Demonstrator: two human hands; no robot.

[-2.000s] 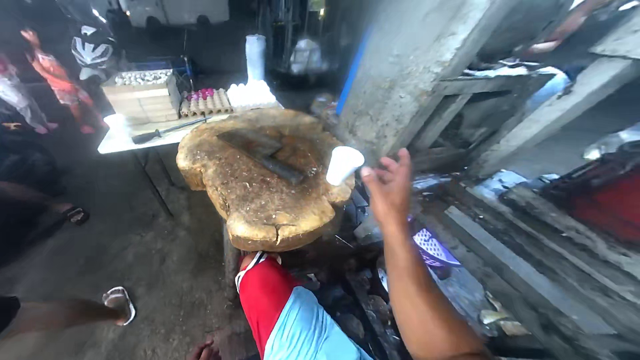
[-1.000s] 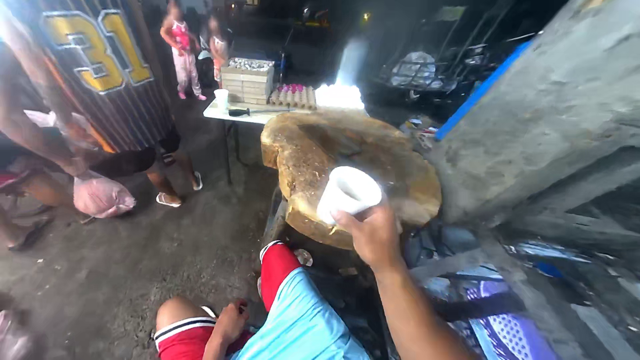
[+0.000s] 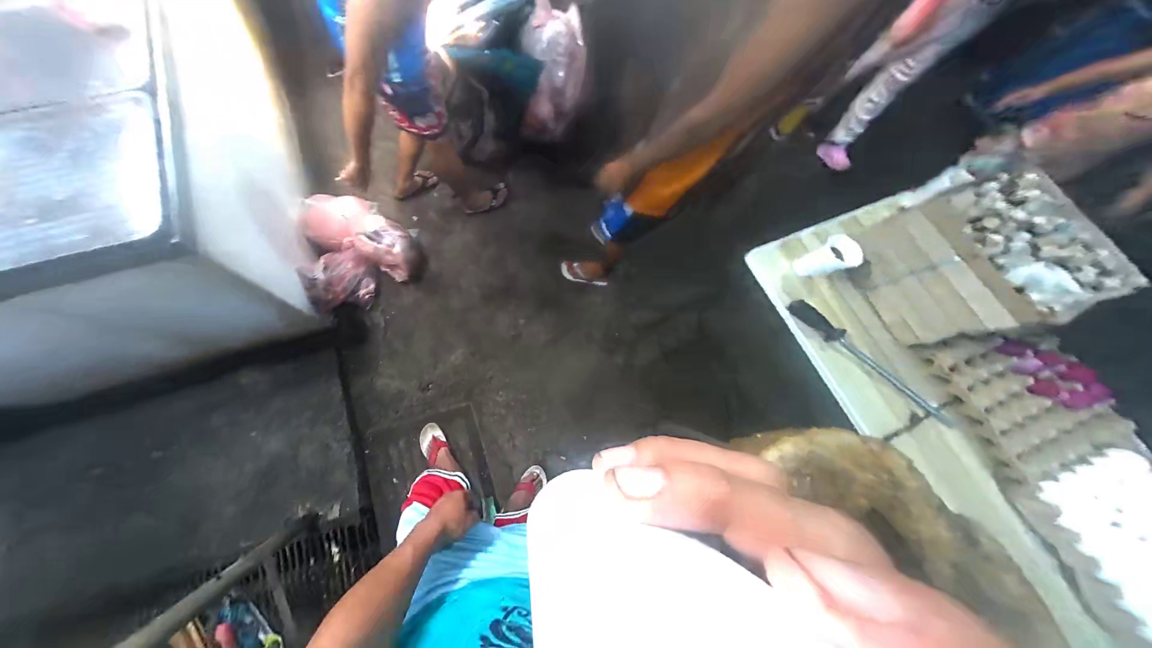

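Observation:
My right hand [image 3: 765, 513] is large at the bottom right, its fingers wrapped over a white cup [image 3: 621, 567] held very close to the camera. The cup's opening and contents are hidden. My left hand [image 3: 453, 517] rests low on my lap, by the hem of the red shorts [image 3: 432, 488] and the light blue shirt [image 3: 468, 553]; whether it holds anything cannot be seen. Behind my right hand lies the edge of a thick wooden chopping block [image 3: 864, 477].
A white table [image 3: 810, 337] at the right bears a white cup [image 3: 828, 256], a sharpening steel [image 3: 868, 360] and stacked egg trays [image 3: 981, 387]. Plastic bags of meat [image 3: 355, 243] lie beside a white vehicle [image 3: 234, 135]. Several people stand beyond. A metal rail [image 3: 216, 585] is at lower left.
The white cup in my right hand has come up close to the camera; two seconds ago it was over the chopping block beside my spread fingers. The view has swung left and down.

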